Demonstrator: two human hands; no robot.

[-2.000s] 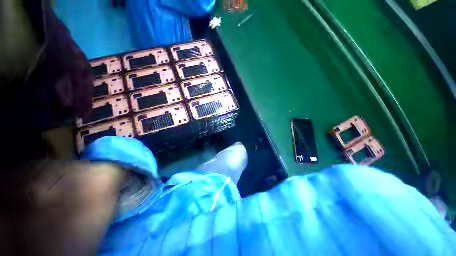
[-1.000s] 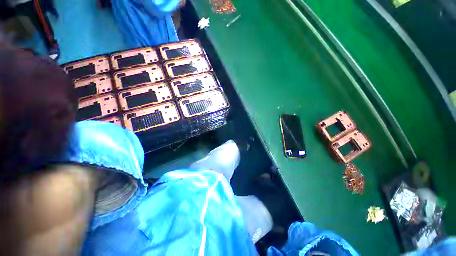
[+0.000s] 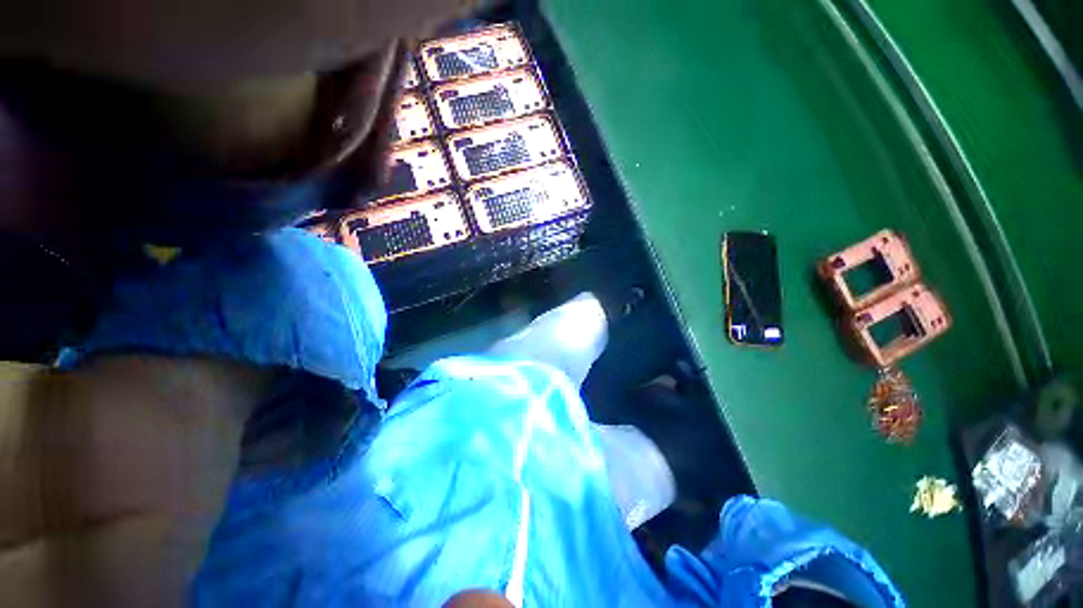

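Note:
My left hand is a large blurred shape very close to the camera at the left edge, beside a blue sleeve cuff; its fingers cannot be made out. My right hand is not seen; a blue cuff shows at the bottom right. A small skin-toned patch at the bottom edge is unclear. A black-faced phone with small white labels lies on the green bench. Right of it, rose-gold housings lie in two touching stacks. A pile of small copper-coloured parts lies just below them.
Stacked black trays of rose-gold housings stand left of the bench edge. A small cream-white pile lies at the lower right, beside clear parts bags on a black mat. A rail curves behind. A dark blurred shape covers the upper left.
The view has shifted, and the dark blur now covers more of the upper left. The copper and cream piles and the bags, hidden by a blue sleeve two seconds ago, now show. Phone and housings keep their arrangement.

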